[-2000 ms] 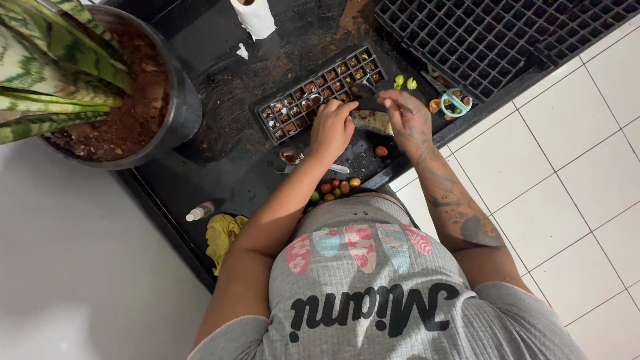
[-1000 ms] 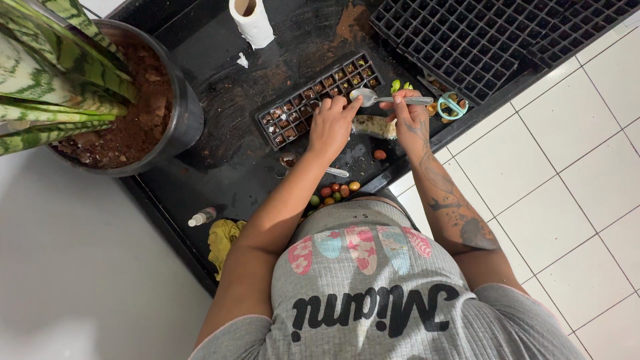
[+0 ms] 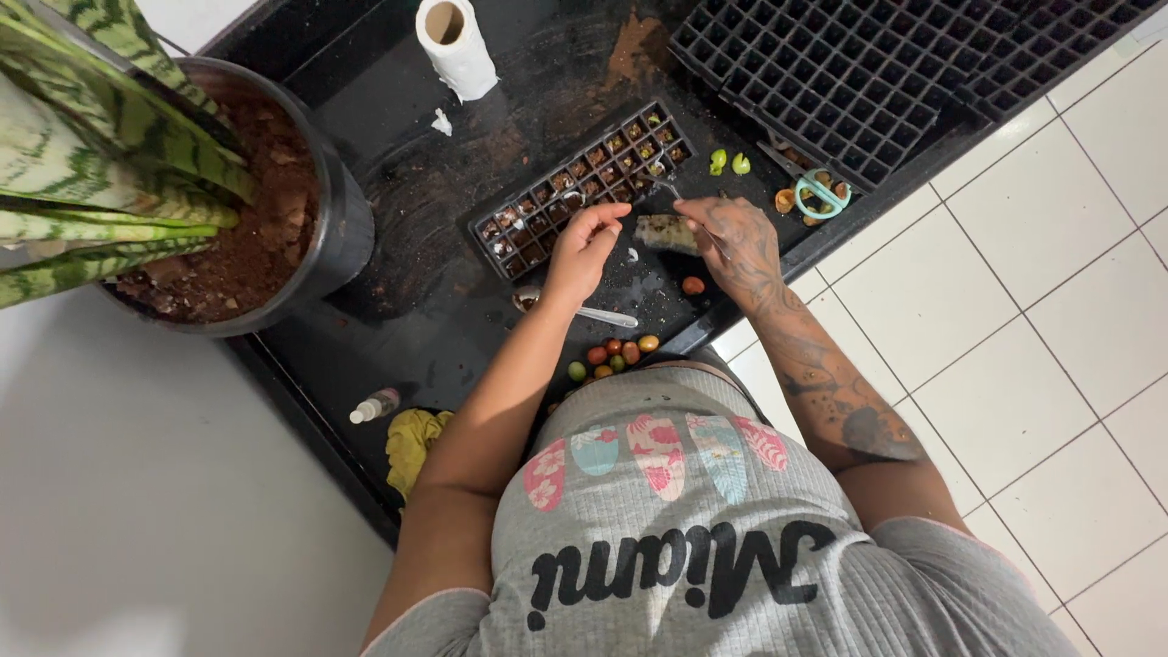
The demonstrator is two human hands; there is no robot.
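My right hand (image 3: pixel 735 248) grips a metal spoon (image 3: pixel 669 187), whose bowl end is at the cells of a small black seedling tray (image 3: pixel 504 262). Soil fills many of the cells, and yellowish bits lie in those toward the right end. My left hand (image 3: pixel 586 251) is at the tray's near edge, thumb and index finger close together; whether something tiny is between them cannot be told. Beside my right hand lies a whitish, soil-specked roll or block (image 3: pixel 664 232). A second spoon (image 3: pixel 608 318) rests on the black surface, partly under my left wrist.
A potted snake plant (image 3: pixel 274 237) stands at left, a paper roll (image 3: pixel 459 55) at the back. Large black cell trays (image 3: pixel 821 82) and turquoise-handled scissors (image 3: pixel 821 193) are at right. Small tomato-like fruits (image 3: pixel 630 352), a spray bottle (image 3: pixel 374 405) and a yellow cloth (image 3: pixel 412 447) lie near the front edge.
The spoon in my right hand has swung from between both hands to point down into the tray. My left hand has come off the spoon's bowl and moved slightly nearer my body.
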